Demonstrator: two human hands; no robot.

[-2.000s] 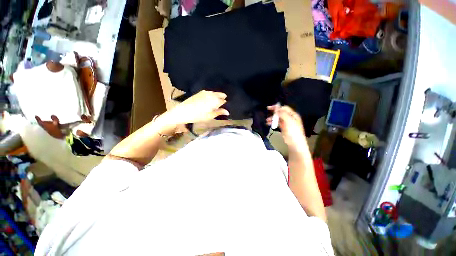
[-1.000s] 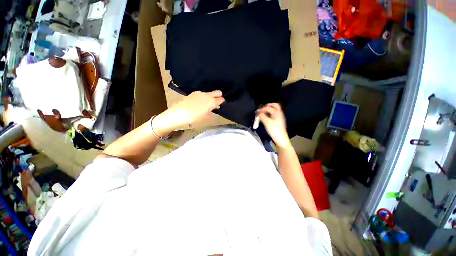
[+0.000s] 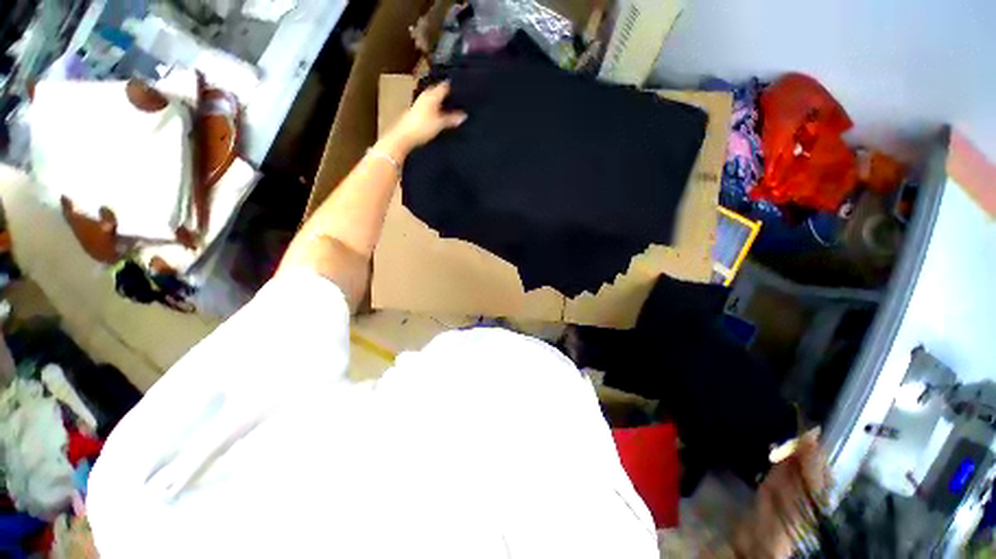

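A stack of black cut pieces (image 3: 557, 164) lies on the tan cardboard sheet (image 3: 437, 268), its lower edge fanned in steps. My left hand (image 3: 429, 118) is at the stack's upper left edge, fingertips on the black cloth; whether it pinches a piece cannot be told. My right hand (image 3: 795, 486) is low at the right, blurred and dark, beside the hanging black cloth string (image 3: 715, 377). A small pale thing shows at its fingers, too blurred to tell whether it is a tool or a fingertip.
A white bag with brown trim (image 3: 115, 158) lies on the left table. A red plastic bag (image 3: 806, 142) and patterned cloth are beyond the cardboard's right side. A red panel (image 3: 650, 470) is low at the right. A machine table (image 3: 928, 404) stands at the far right.
My left hand has moved up to the stack's far left edge. My right hand has moved away down and right. The stack's pieces now lie angled and fanned, and the view has shifted.
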